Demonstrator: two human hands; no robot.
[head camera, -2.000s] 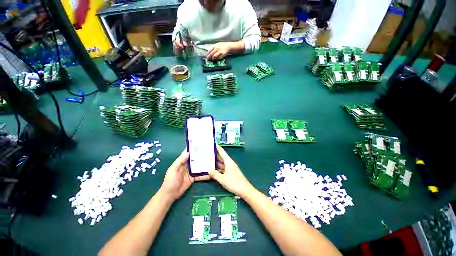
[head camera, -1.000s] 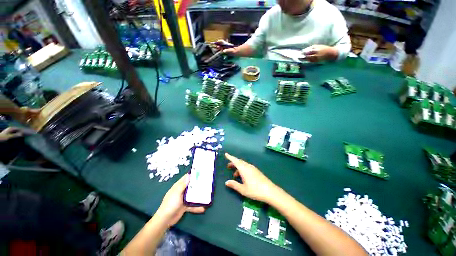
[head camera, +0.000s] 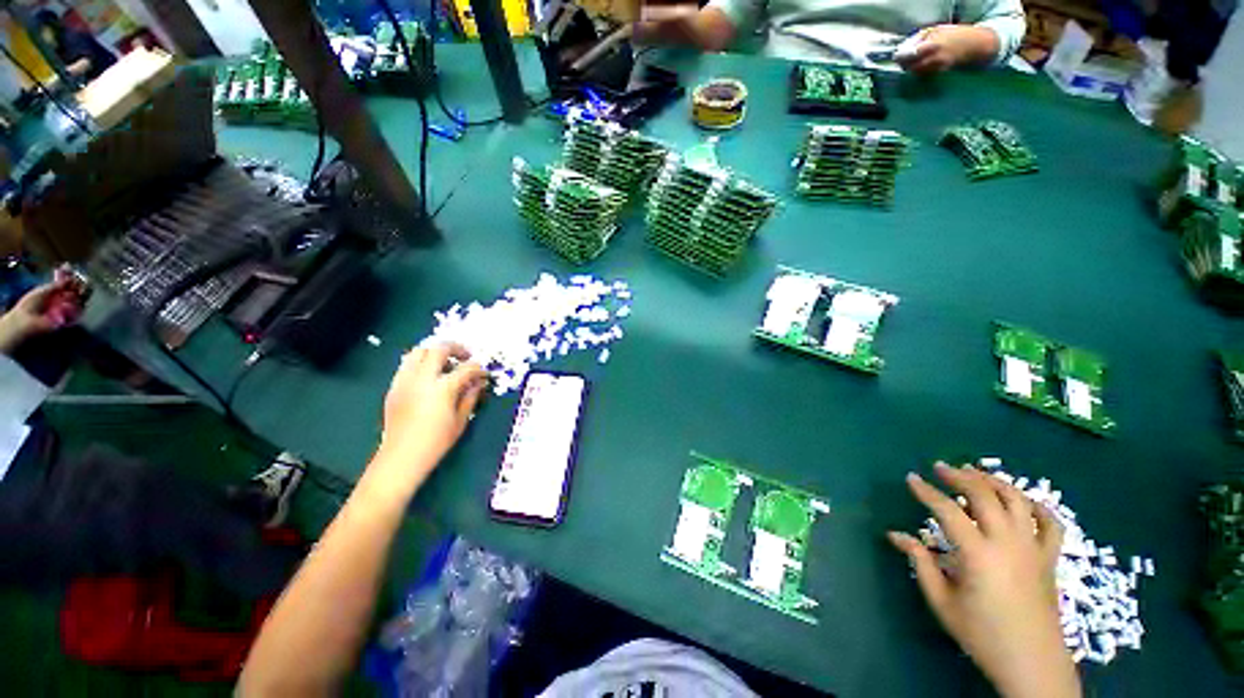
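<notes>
A smartphone (head camera: 539, 447) with a bright screen lies on the green mat. My left hand (head camera: 434, 402) is at the near edge of the left heap of small white parts (head camera: 546, 321), fingertips down; whether it holds a part cannot be told. My right hand (head camera: 993, 552) is spread over the right heap of white parts (head camera: 1102, 600) and covers some of it; no part shows in it. A green PCB panel (head camera: 745, 535) lies flat between my hands. Two more panels lie beyond it, one with large white rectangles (head camera: 825, 318) and a greener one (head camera: 1053, 379).
Stacked PCB panels (head camera: 709, 211) stand at the far centre, more at the right edge. A tape roll (head camera: 719, 102) and a black tray (head camera: 838, 90) lie beyond, before a person opposite. A metal post (head camera: 348, 137) and black equipment (head camera: 293, 293) are at left.
The phone has gone from my left hand onto the mat. My left hand has moved to the left heap, my right hand from near the phone to the right heap.
</notes>
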